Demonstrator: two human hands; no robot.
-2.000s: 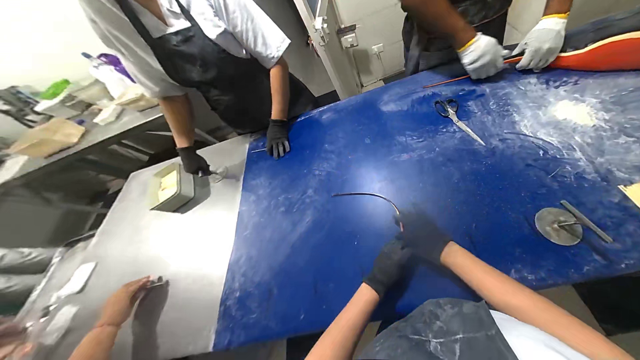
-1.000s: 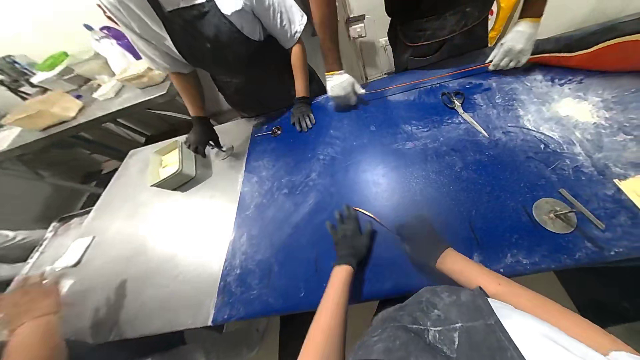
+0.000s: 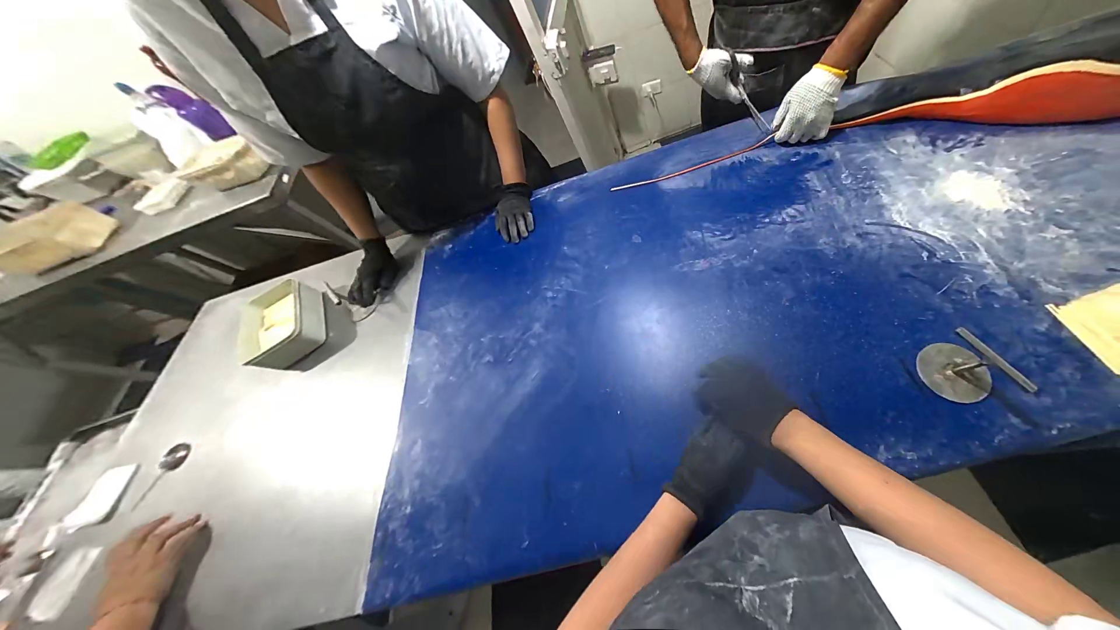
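Note:
My left hand (image 3: pixel 710 468), in a black glove, is over the blue tabletop (image 3: pixel 542 437) close to its near edge. Just above and right of it, my right hand (image 3: pixel 745 398), gloved the same way, overlaps or touches it. Both are blurred, and their fingers and anything between them cannot be made out. A round metal disc with a handle (image 3: pixel 954 373) lies to the right, beside a flat metal strip (image 3: pixel 997 360). Across the table, a thin red strand (image 3: pixel 691 171) runs from a long red, cream and black mass (image 3: pixel 1024 94).
A co-worker's white-gloved hands (image 3: pixel 807 105) hold scissors (image 3: pixel 751 103) at the strand. Another person's black-gloved hands (image 3: pixel 514 213) rest at the far left edge. A metal box (image 3: pixel 312 325) and a spoon (image 3: pixel 174 456) lie on the steel surface. White powder (image 3: pixel 978 190) lies far right.
My hands have come together; the thin dark strand near them in the earlier frames no longer shows. The co-worker has taken up scissors, which lay on the table before. A bare hand at left has moved.

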